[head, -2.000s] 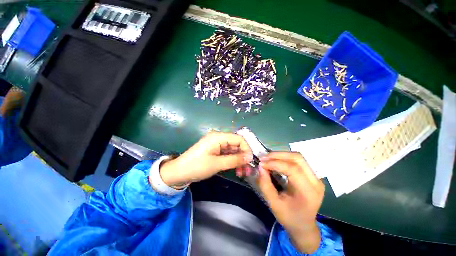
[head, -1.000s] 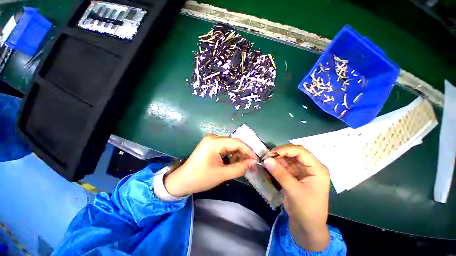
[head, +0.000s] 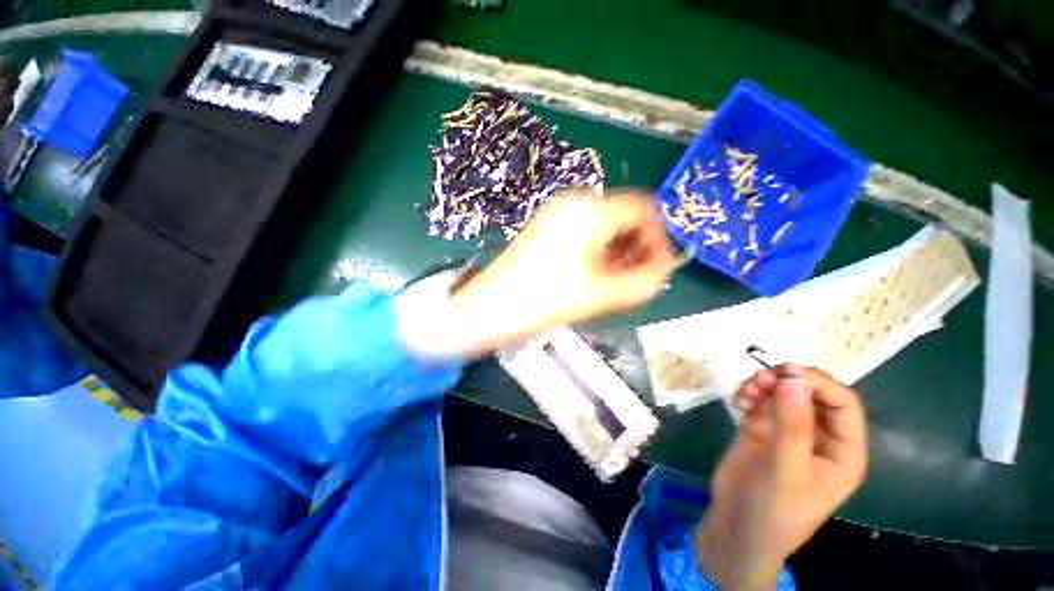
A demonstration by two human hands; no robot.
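Note:
A silver-white panel (head: 557,387) with a dark central strip lies on the bench in front of me, untouched. My right hand (head: 792,444) pinches a small dark strip (head: 763,363) over the lower edge of the sticker sheets (head: 884,312). My left hand (head: 589,266) is blurred, at the near left edge of the blue bin (head: 826,191). A tiny pale bit shows at its fingertips, but I cannot tell if it is held. Light slivers (head: 707,214) lie in the bin.
A heap of dark, gold and white strips (head: 497,162) lies behind my left hand. The black tray (head: 173,185) stands left with panels in its far pockets. A white backing strip (head: 1006,335) lies at the right. Another blue bin (head: 79,104) is far left.
My hands have moved apart from over the panel. My left hand has gone up and right to the bin; my right hand has moved right with a dark strip. The panel now lies uncovered.

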